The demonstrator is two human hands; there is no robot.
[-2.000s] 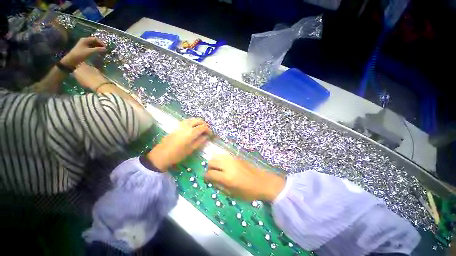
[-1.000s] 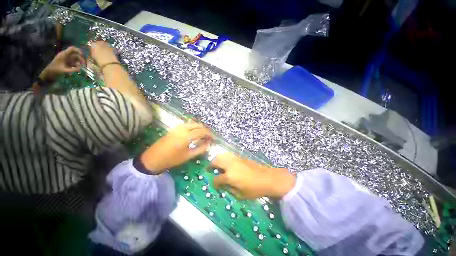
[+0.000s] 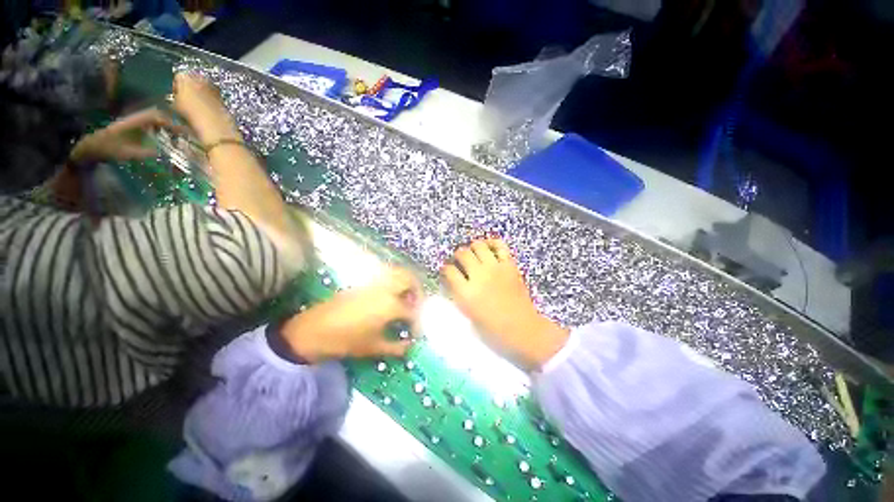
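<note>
A long heap of small shiny metal components (image 3: 627,279) lies in the trough. Green circuit boards (image 3: 451,417) with rows of silver and dark parts lie nearer me. A pale, glaring metal rail (image 3: 343,253) runs between boards and heap. My left hand (image 3: 368,312) is over the boards at the rail, fingers bent and slightly blurred; whether it holds a part cannot be told. My right hand (image 3: 490,294) reaches across the rail, its fingertips at the near edge of the heap; what is under them is hidden.
A neighbour's striped sleeve (image 3: 186,260) and arms are at the left. On the far ledge (image 3: 451,123) lie a crumpled clear bag (image 3: 534,98), a blue tray (image 3: 578,175), a small blue tray (image 3: 312,75) and a grey device (image 3: 740,250). A pale stick (image 3: 845,404) lies at the trough's right end.
My right hand has moved from over the boards up and across the rail to the heap. My left hand has shifted slightly down over the boards. The neighbour's hands have moved.
</note>
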